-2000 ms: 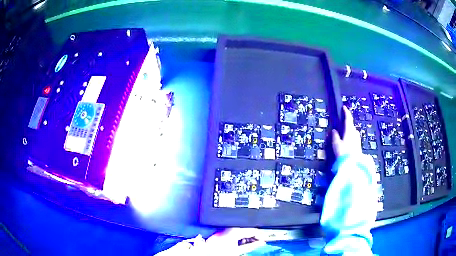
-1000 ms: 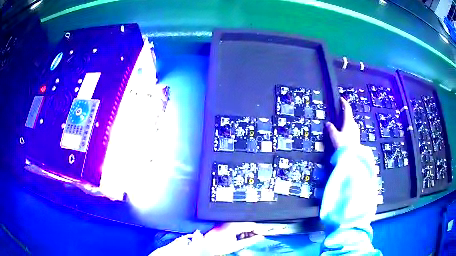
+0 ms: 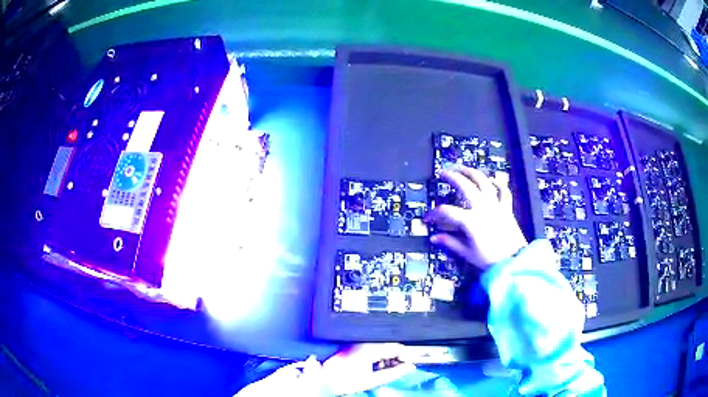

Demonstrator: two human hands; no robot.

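Note:
The nearest board tray [image 3: 380,116] is dark with a raised rim. Circuit boards [image 3: 376,281] lie in its near part and right side. My right hand [image 3: 483,221] is over the tray's right-hand boards, fingers spread and pointing left, partly hiding them; whether the fingertips touch a board cannot be told. My left hand [image 3: 361,364] is at the tray's near edge, overexposed and cut off by the bottom of the picture; a small dark patch shows at it, and its grip is unclear.
A black light box [image 3: 93,186] with a glaring open side stands left of the tray. A second tray [image 3: 613,291] and a third tray [image 3: 660,132], both holding several boards, stand to the right. The green bench top runs behind the trays.
My right hand has moved left from the rim between the first two trays to over the boards in the nearest tray, fingers now spread. My left hand stays about where it was.

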